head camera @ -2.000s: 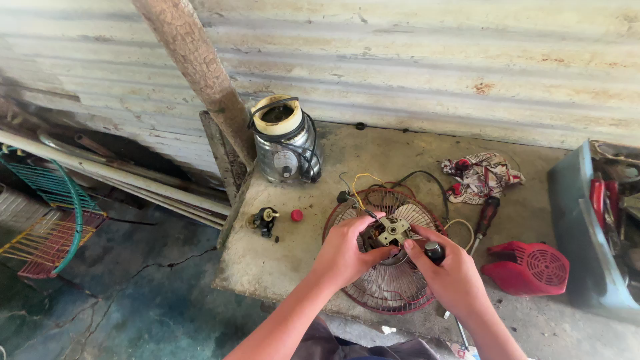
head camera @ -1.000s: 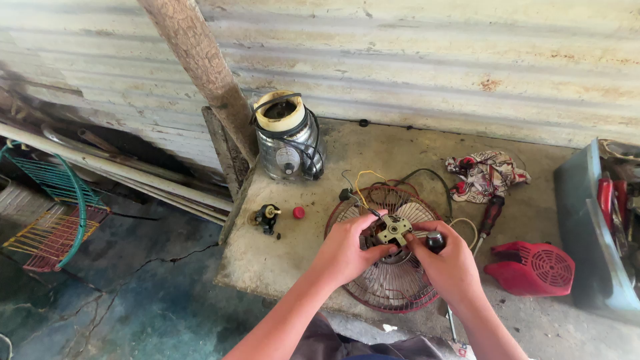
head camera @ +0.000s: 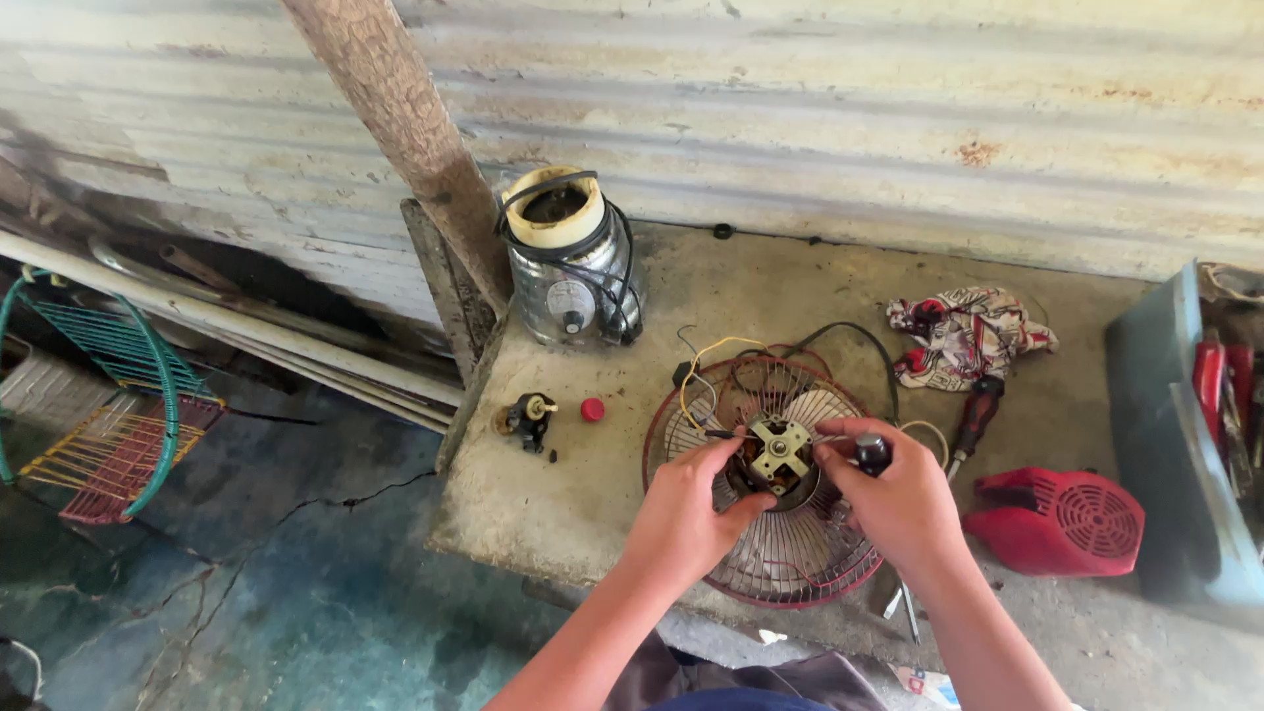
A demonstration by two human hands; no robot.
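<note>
An electric fan motor point(head camera: 780, 449) with a pale metal cross-shaped bracket sits over a round wire fan grille point(head camera: 790, 558) with a red rim. My left hand point(head camera: 691, 509) grips the motor's left side, thumb at its lower edge. On the right, my right hand point(head camera: 894, 489) touches the motor with its fingertips and holds a screwdriver by its dark handle point(head camera: 873, 452); the shaft is mostly hidden. Yellow, red and black wires point(head camera: 706, 355) run out behind the motor. A red plastic motor housing point(head camera: 1062, 523) lies to the right of the grille.
A metal appliance body point(head camera: 568, 267) wrapped in black cord stands at the back left. Nearer are a small black part point(head camera: 528, 420) and a red cap point(head camera: 592, 410). A patterned cloth point(head camera: 963, 336), a red-and-black screwdriver point(head camera: 978, 415) and a blue-grey tool bin point(head camera: 1165, 395) are at the right.
</note>
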